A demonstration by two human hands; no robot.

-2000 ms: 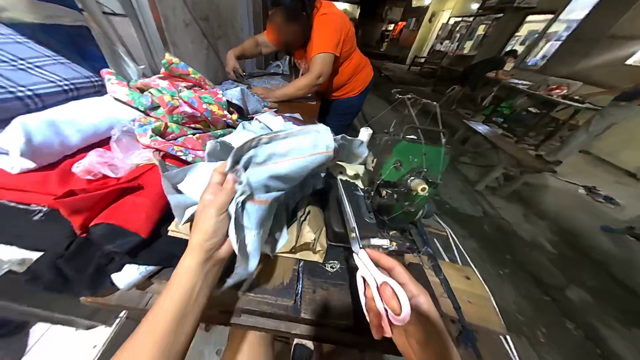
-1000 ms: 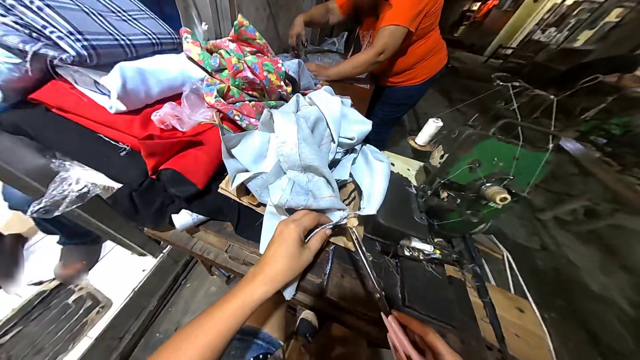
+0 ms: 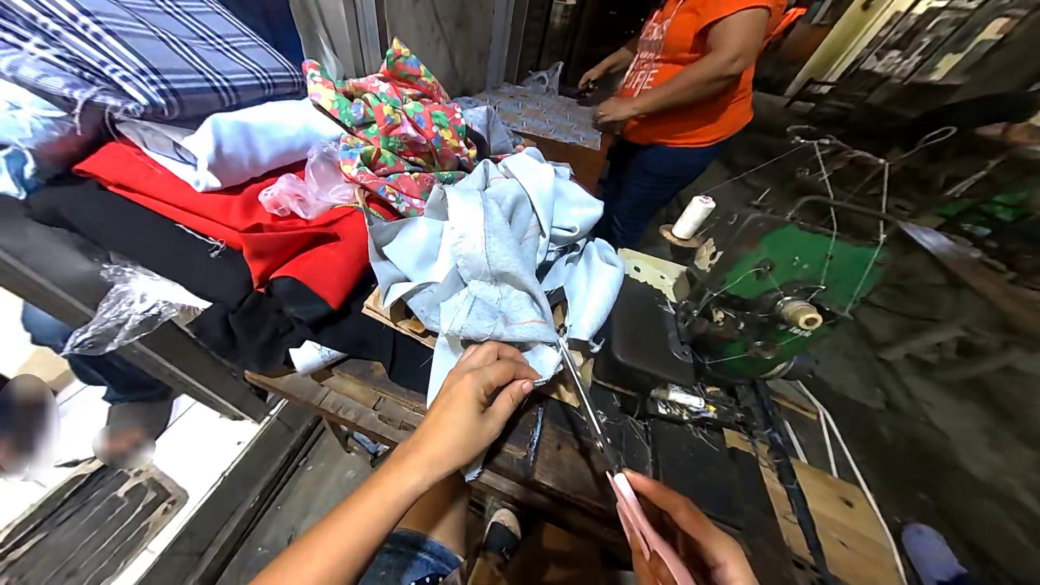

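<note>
A light blue garment (image 3: 496, 252) lies bunched on the wooden table. Its near edge is pinched between the thumb and fingers of my left hand (image 3: 479, 398). My right hand (image 3: 682, 528) holds scissors (image 3: 589, 406) by their pink handles, with the blades pointing away from me. The blade tips touch or lie very near the cloth edge, just right of my left fingers; whether they are cutting it I cannot tell. Brown paper or card shows under the garment.
On the right stands a green and black sewing machine (image 3: 780, 276) with a white thread spool (image 3: 694, 217). Red cloth (image 3: 317, 252), floral cloth (image 3: 406, 130) and plaid cloth (image 3: 187, 57) are piled on the left. A person in an orange shirt (image 3: 691, 73) works at a patterned table behind.
The garment, held up earlier, now rests on the table. The scissors have moved from the garment's right side to its near edge. The view has shifted.
</note>
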